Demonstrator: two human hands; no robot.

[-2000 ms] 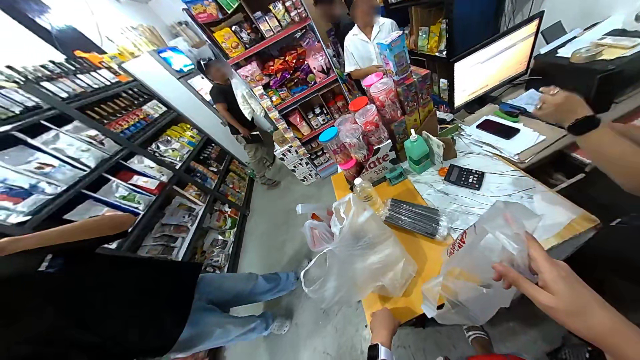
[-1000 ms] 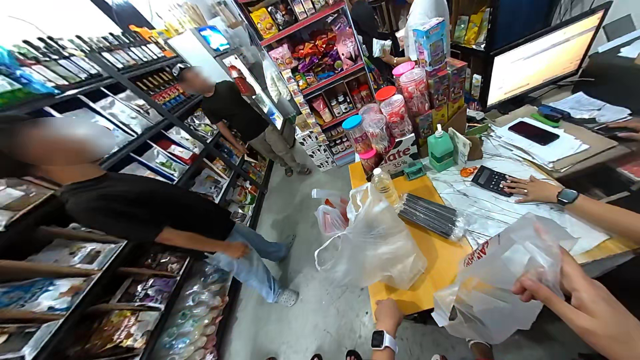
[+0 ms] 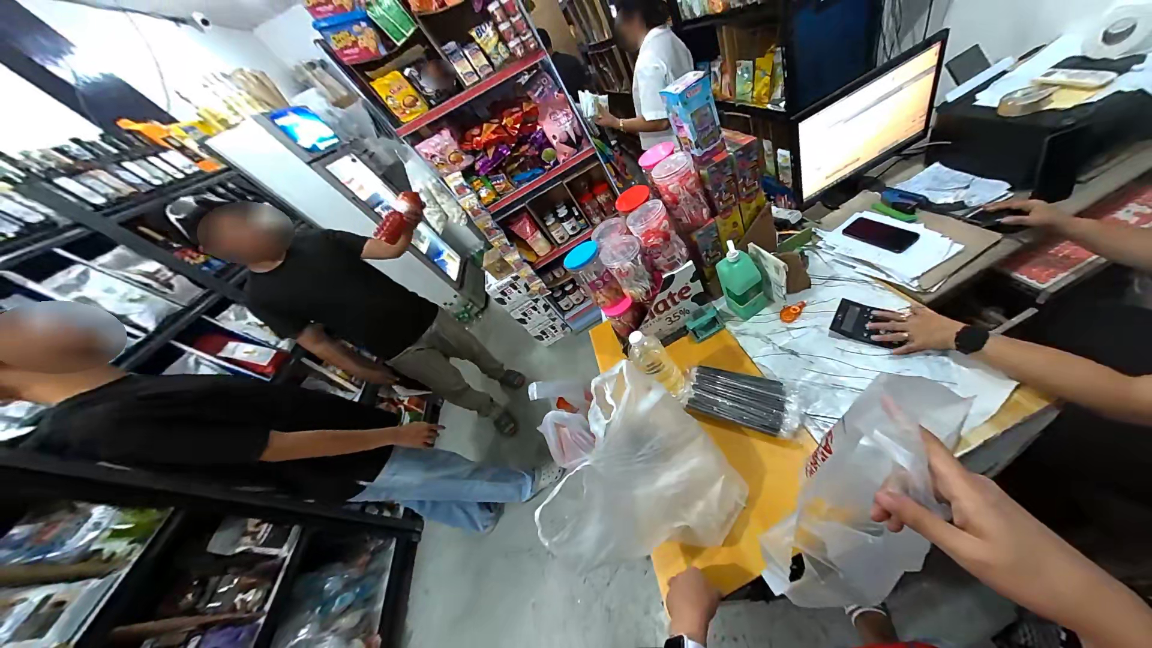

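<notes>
My right hand [image 3: 958, 504] grips a translucent plastic bag [image 3: 864, 504] with red print at the counter's near right side, thumb and forefinger pinching its upper part. My left hand [image 3: 691, 598], with a watch at the wrist, is at the near edge of the yellow counter [image 3: 756, 468]; its fingers are partly hidden. Just beyond it stands a full white plastic bag [image 3: 648, 477] with its handles up. A bottle of pale yellow liquid [image 3: 657, 360] and a pack of black sticks or straws [image 3: 742, 400] lie behind that bag.
A co-worker's hand [image 3: 909, 328] rests on a calculator [image 3: 855, 322]. Candy jars [image 3: 652, 229], a green pump bottle [image 3: 742, 279] and a monitor [image 3: 873, 117] line the counter's back. Two people in black shirts [image 3: 342, 288] stand left by the shelves.
The co-worker's hand, raised two seconds ago, came down to the calculator. A person in black by the shelves now holds up a red bottle. My right hand keeps hold of the bag.
</notes>
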